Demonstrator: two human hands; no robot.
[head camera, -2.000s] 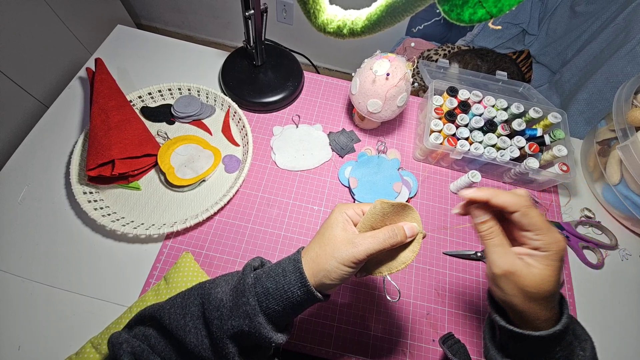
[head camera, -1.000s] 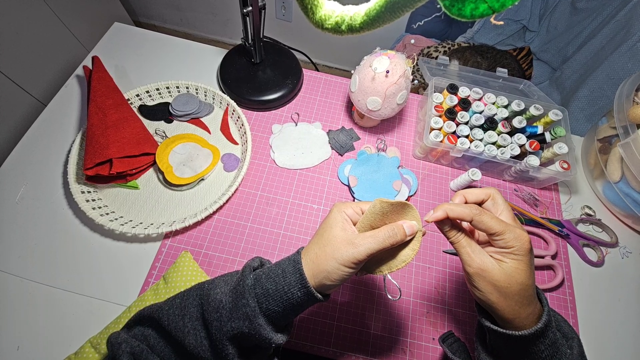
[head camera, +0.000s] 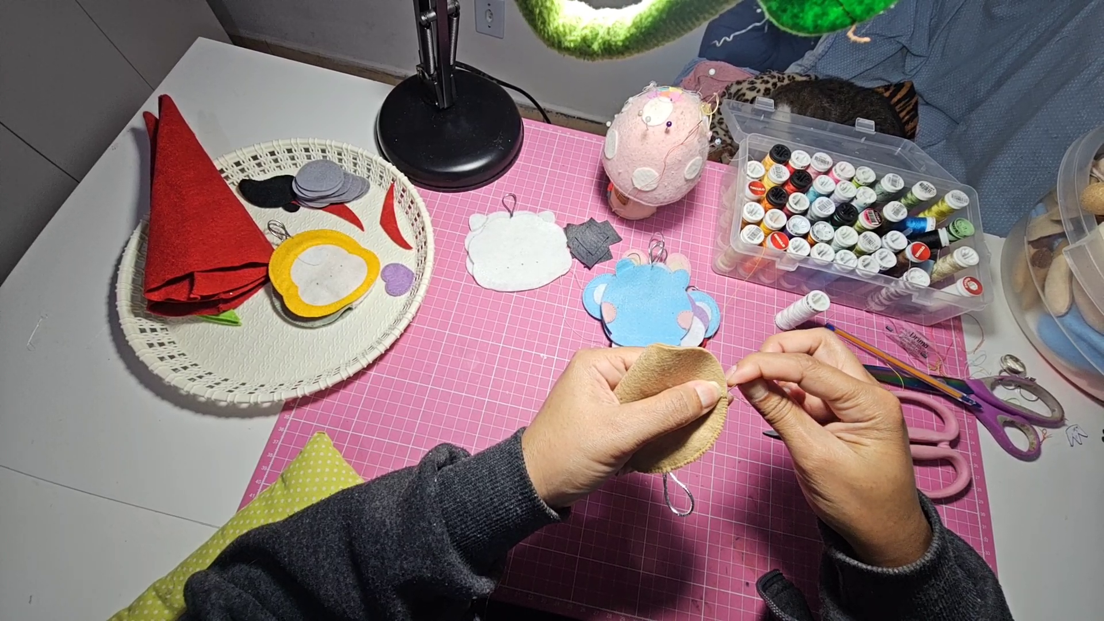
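My left hand (head camera: 604, 423) grips a tan felt piece (head camera: 668, 397) with a stitched edge; a silvery cord loop (head camera: 679, 496) hangs below it. At the piece's right edge, my right hand (head camera: 828, 423) has thumb and index finger pinched together. A needle or thread between them is too small to make out. Just above the tan piece lies a blue felt animal-shaped piece (head camera: 647, 302). A white thread spool (head camera: 802, 310) lies above my right hand, and pink-handled scissors (head camera: 944, 448) lie partly behind it.
A white woven tray (head camera: 207, 384) holds felt pieces at left. Around the pink cutting mat (head camera: 414, 379) stand a black lamp base (head camera: 450, 129), a pink pincushion (head camera: 660, 151) and a clear box of spools (head camera: 862, 289). Purple-handled scissors (head camera: 1022, 414) lie at right; a green dotted cushion (head camera: 259, 517) is lower left.
My right hand, raised and blurred two seconds ago, has come down and left to the edge of the tan felt. The pink-handled scissors show more. My left hand holds its place.
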